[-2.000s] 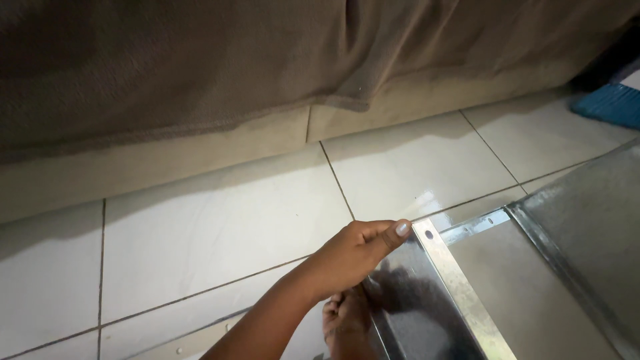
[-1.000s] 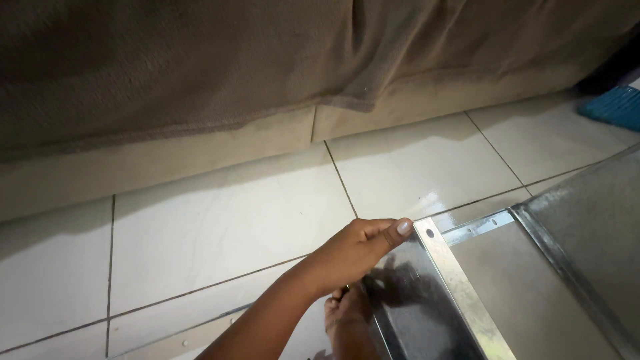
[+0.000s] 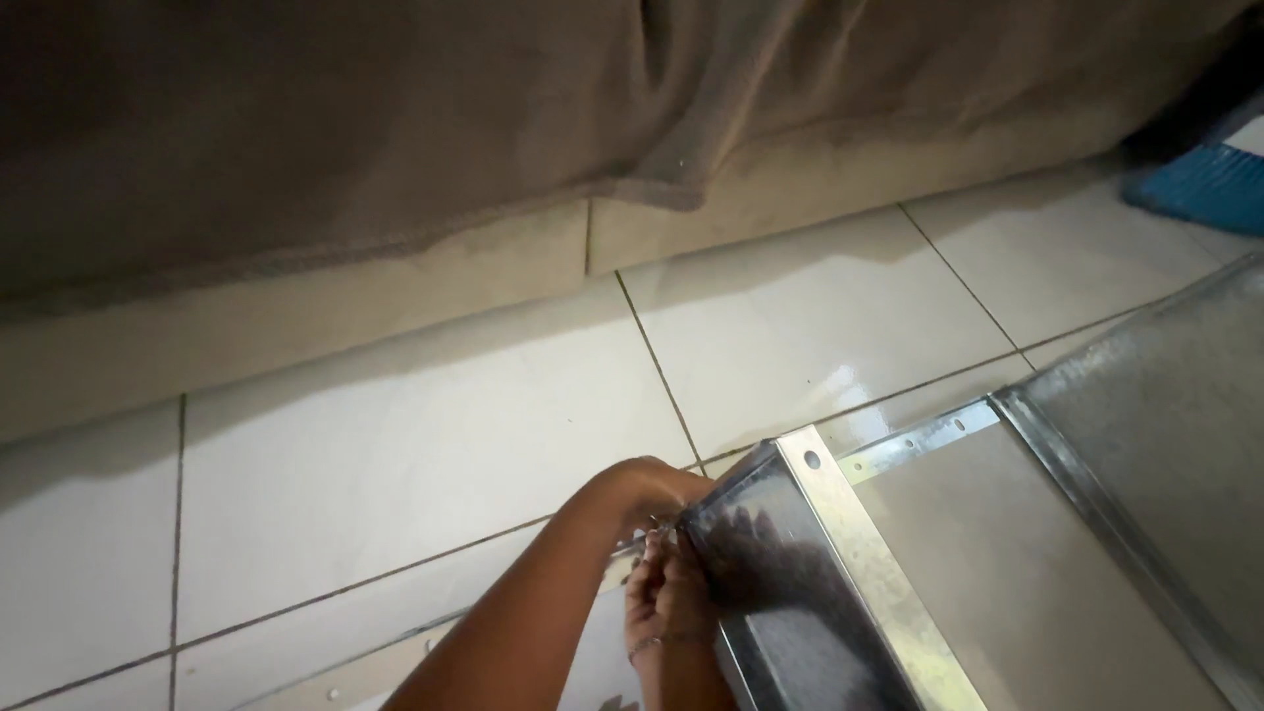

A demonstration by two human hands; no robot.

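My left hand (image 3: 664,484) reaches around the back corner of a shiny sheet-metal shelf panel (image 3: 790,622) with a folded edge and a round hole; its fingers are mostly hidden behind the metal. Just below, my right hand (image 3: 671,592) has its fingers bent together at the panel's lower corner, beside a perforated metal strip (image 3: 380,662) lying along the left. Whether a small part sits between those fingertips cannot be seen. Another perforated strip (image 3: 923,440) joins the panel to a second metal panel (image 3: 1175,444) at the right.
A sofa base (image 3: 444,286) in beige, with a brown cloth (image 3: 395,118) hanging over it, runs across the top. White floor tiles (image 3: 444,454) lie between it and the metal. A blue object (image 3: 1200,188) is on the floor at upper right.
My left hand has moved from the panel's top corner, where its thumb rested, down and behind the corner. My right hand's fingers now show more fully.
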